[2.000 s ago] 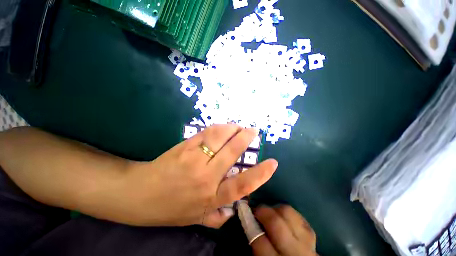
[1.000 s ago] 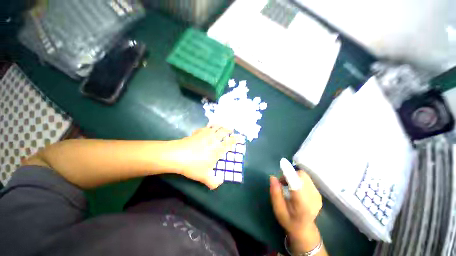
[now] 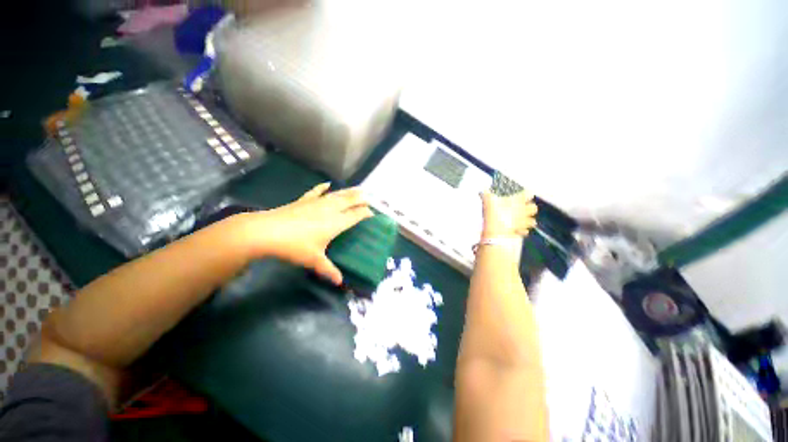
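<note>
My left hand [image 3: 315,226] is spread beside and partly over the left side of the green PCB panel stack [image 3: 370,250], fingers apart. My right hand [image 3: 510,214] reaches to the far right edge of the white slab [image 3: 402,173]. A small patterned panel [image 3: 506,184] shows right at its fingers; blur hides whether they grip it. Another grey patterned panel [image 3: 447,166] lies on the slab. The bright pile of white plastic pieces [image 3: 396,319] lies in front of the stack. A small white piece [image 3: 406,434] shows at the bottom edge.
Bagged blister trays [image 3: 142,155] lie at the left, a large pale block [image 3: 302,95] behind the stack. The white wrapped package [image 3: 587,345], a black square item [image 3: 661,304] and stacked trays [image 3: 700,380] are at the right. A white wall rises behind.
The view has shifted up. My left hand has left the panel in work and moved to the green stack. My right hand has moved forward to the slab. The panel is gone from beside the pile.
</note>
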